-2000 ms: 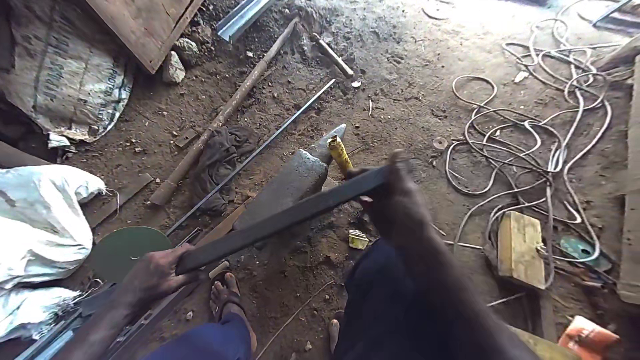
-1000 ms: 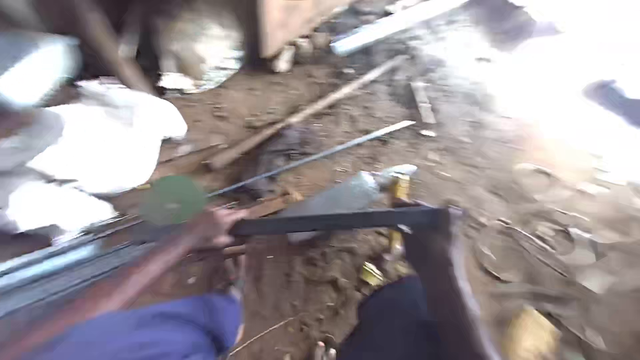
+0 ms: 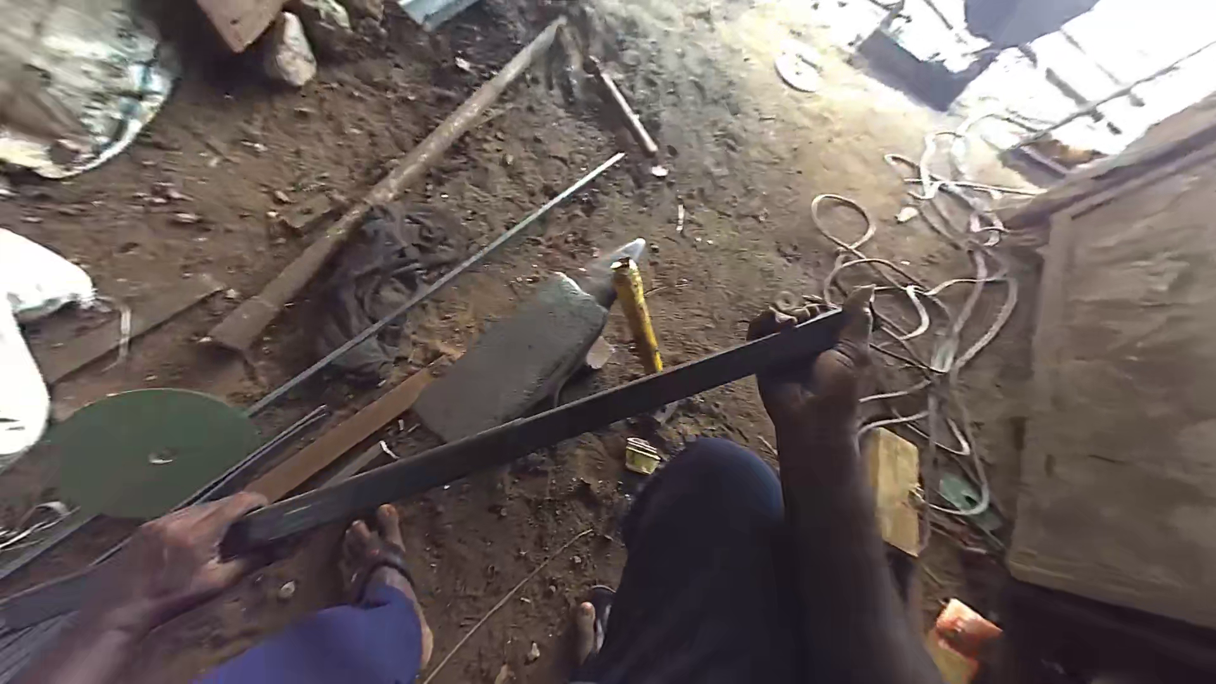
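A long dark flat bar [image 3: 541,427] spans between my two hands, over an anvil-like metal block [image 3: 518,356] on the dirt. My left hand [image 3: 185,556] grips its lower left end, and my right hand [image 3: 812,366] holds its upper right end with the thumb along it. Beyond the bar, by the block's pointed end, a yellow worn handle [image 3: 636,313] stands up at a tilt; its lower end is hidden. A green round disc [image 3: 152,452] lies near my left hand.
A thin metal rod [image 3: 446,280], a wooden pole [image 3: 399,180] and a dark cloth [image 3: 380,285] lie ahead. A hammer-like tool [image 3: 625,109] is farther off. Tangled cord [image 3: 940,313], a wooden block [image 3: 893,489] and a large board [image 3: 1121,380] are at right. White sacks [image 3: 28,332] lie at left.
The bar stays in both hands throughout. My right thumb now lies along the bar's end, and the bar slants up to the right more than one second ago. The view has shifted.
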